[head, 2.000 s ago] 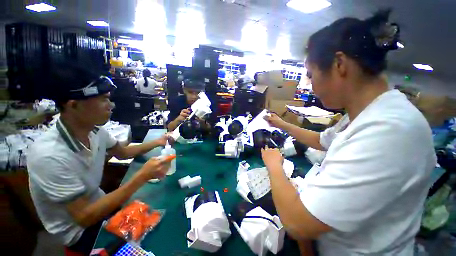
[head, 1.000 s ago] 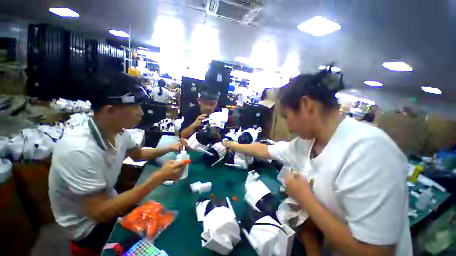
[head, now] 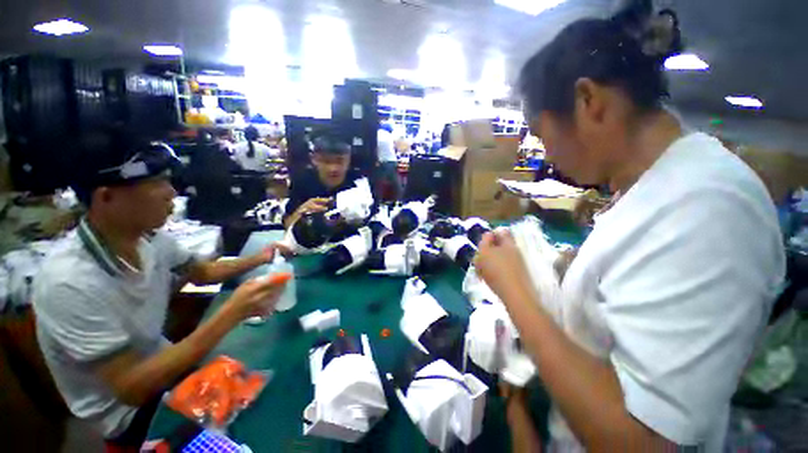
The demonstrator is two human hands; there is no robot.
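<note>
Neither of my hands can be made out. Nearest on the green table (head: 275,435) stand two white-and-black security cameras, one left (head: 347,389) and one right (head: 443,403) with a dark cable across it. Another camera (head: 423,317) lies behind them. A camera in clear film (head: 487,336) is beside the standing person. A partly hidden forearm (head: 523,425) rises from the bottom edge near it; whose it is cannot be told. A clear bag of orange pieces (head: 217,389) and a blue-dotted sticker sheet (head: 213,441) lie at the near left.
A seated person at left holds an orange item (head: 282,279) by a squeeze bottle (head: 285,296). A standing person at right (head: 673,292) holds crumpled clear film (head: 534,257). A person across handles a camera (head: 354,202) behind a camera cluster. White blocks (head: 320,320) lie mid-table.
The standing person's reaching arm has drawn back from the camera cluster, and both hands are now at the clear film. The person across has raised their head. The view has shifted.
</note>
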